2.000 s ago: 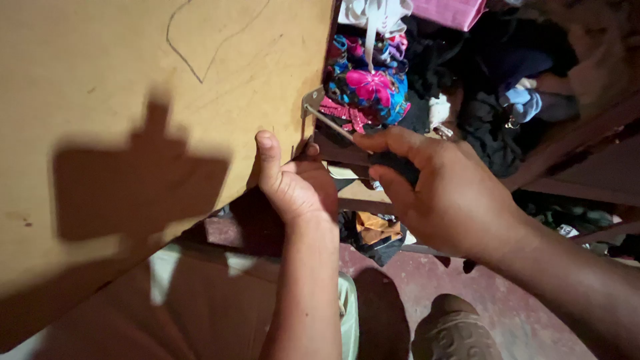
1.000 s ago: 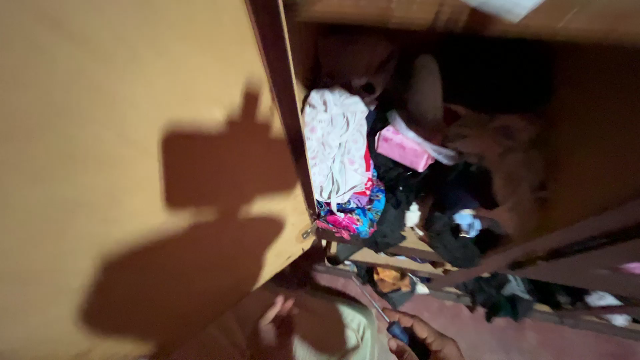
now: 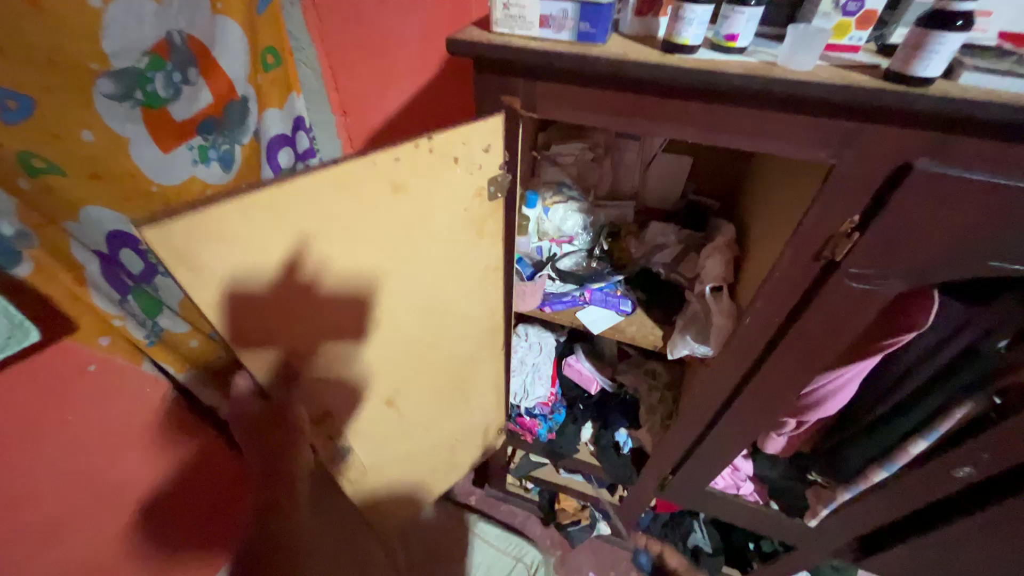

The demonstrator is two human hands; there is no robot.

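A yellowish wooden cabinet door (image 3: 416,320) stands swung out from a dark brown wooden cabinet (image 3: 672,104), a metal hinge (image 3: 498,186) near its upper corner. My left hand (image 3: 264,424), dim and blurred, is at the door's outer lower edge; how its fingers lie there is unclear. Low at the bottom edge of the view, my right hand (image 3: 668,556) holds a screwdriver (image 3: 642,558) with a dark blue handle, its thin shaft blurred. The right hand is mostly cut off by the frame. A dark shadow falls across the door's face.
Medicine bottles (image 3: 928,48), a small clear cup (image 3: 802,46) and boxes (image 3: 552,18) stand on the cabinet top. Shelves hold plastic bags (image 3: 704,320) and folded clothes (image 3: 534,364). At the right, pink cloth (image 3: 856,368) hangs in another compartment. A patterned orange curtain (image 3: 72,152) hangs at the left.
Two seconds ago both hands were at the door's hinge edge, the right with the tool there. Now the left is at the outer edge and the right is low. The view has widened to the whole door.
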